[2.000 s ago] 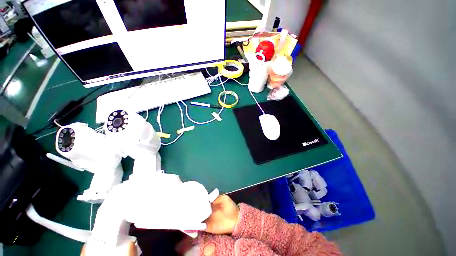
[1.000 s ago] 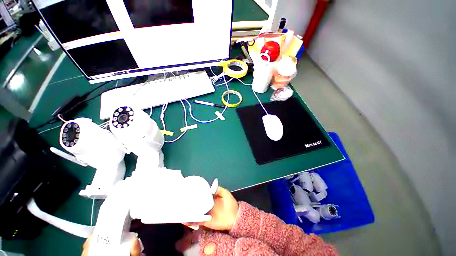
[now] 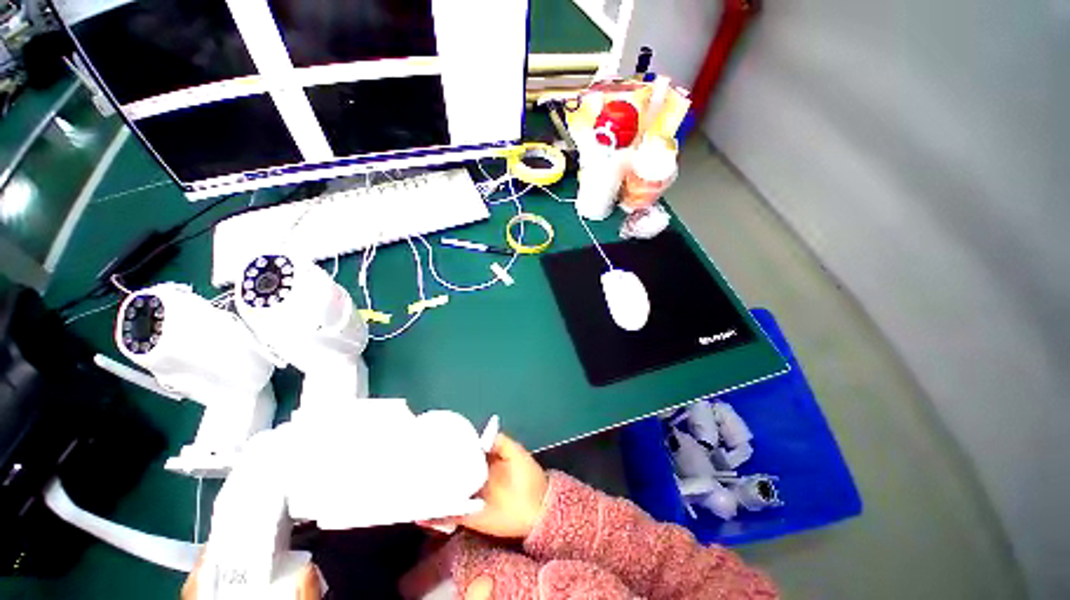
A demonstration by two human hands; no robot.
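A white PTZ camera (image 3: 364,466) is held low in front of me, its head sideways and its bracket (image 3: 244,551) pointing down. My right hand (image 3: 507,490) grips the head's right end. My left hand (image 3: 307,581) is around the bracket at the bottom edge, mostly hidden behind it, with only fingers showing. Two more PTZ cameras stand on the bench behind it, one at the left (image 3: 194,346) and one beside it (image 3: 299,311), their LED faces towards me.
A monitor (image 3: 317,164) stands behind a white keyboard (image 3: 352,220). Cables, tape rings (image 3: 530,234) and a pen lie nearby. A mouse (image 3: 625,300) sits on a black pad (image 3: 587,340). A red-topped bottle (image 3: 601,176) is behind. Black printer (image 3: 70,434) left; blue bin (image 3: 810,469) right.
The monitor's lower right panel has turned from white to dark. The held camera stays in both hands, with only small shifts. The whole view has shifted slightly.
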